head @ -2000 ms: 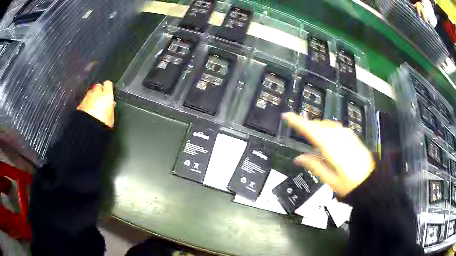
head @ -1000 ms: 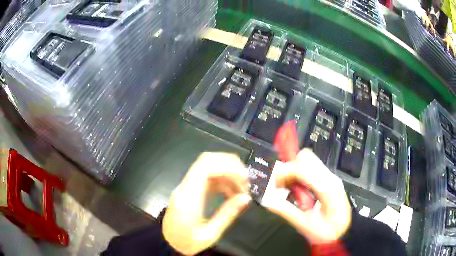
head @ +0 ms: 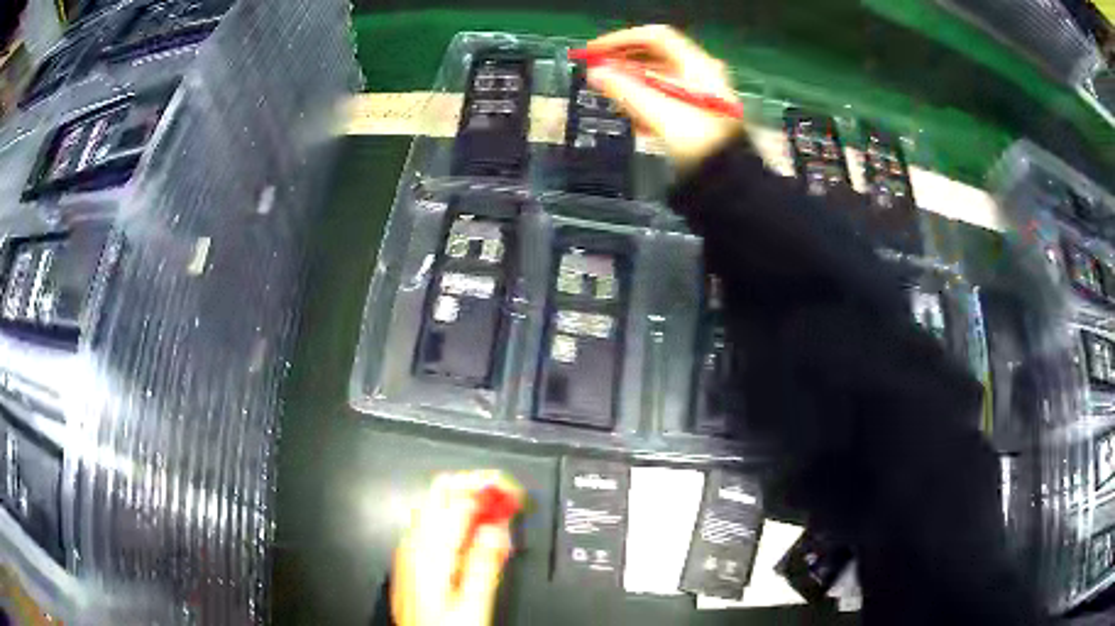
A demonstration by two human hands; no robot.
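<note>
My right hand [head: 660, 73] holds a slim red marker pen [head: 707, 103] over the far edge of the clear blister tray [head: 377, 355]. The pen's left end is at the top of a black phone, back side up [head: 599, 141]; touching or not, I cannot tell. Other phones lie back side up in the pockets, such as one nearer me [head: 582, 336]. My left hand [head: 450, 556], blurred and cut by the bottom edge, holds a small red piece [head: 495, 503], likely the pen cap. My right sleeve hides the tray's right middle part.
Black batteries [head: 594, 520] and white rectangles [head: 663, 526] lie before the tray, partly behind my right sleeve. A tall pile of clear trays with phones [head: 202, 306] stands left, another pile [head: 1076, 281] right. A green conveyor [head: 416, 55] with a pale strip runs behind.
My hands were together around the red pen and are now apart. My right hand has moved with the pen to the tray's far row. My left hand is low at the near side. The view has shifted.
</note>
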